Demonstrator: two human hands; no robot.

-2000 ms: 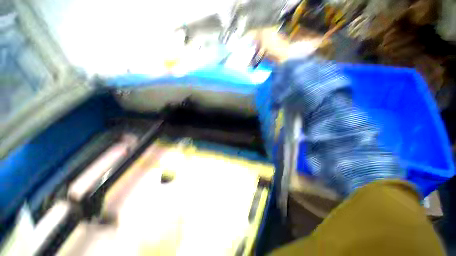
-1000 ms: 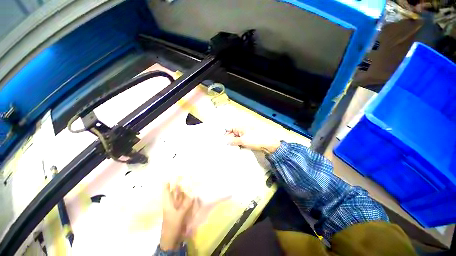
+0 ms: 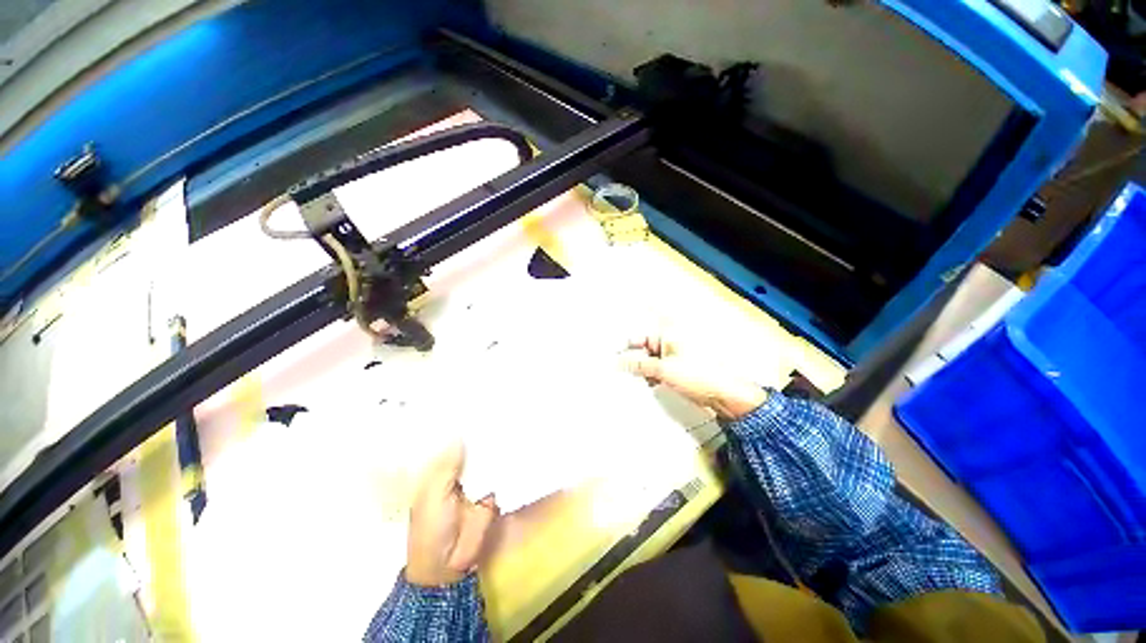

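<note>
The pale template board (image 3: 314, 502) lies on the machine bed, strongly overexposed. My left hand (image 3: 449, 521) is low over its near part, fingers curled and thumb raised. My right hand (image 3: 685, 374) is over its right part, with thumb and fingertips close together. A white area, possibly a work piece, spans between my hands, but its outline is washed out. I cannot tell whether either hand grips it. The black laser head (image 3: 383, 295) is beyond my left hand. A dark opening (image 3: 547, 264) shows towards the back.
The black gantry (image 3: 239, 329) crosses the bed diagonally. A tape roll (image 3: 615, 201) lies at the board's back edge. A slim dark stick (image 3: 187, 440) lies at the left. A blue bin (image 3: 1024, 389) stands right of the machine. Yellow strips run along the board's right edge.
Two seconds ago my right arm was over by the blue bin; now both hands are over the board. Since one second ago the view has shifted, and my hands stay in similar places on the board.
</note>
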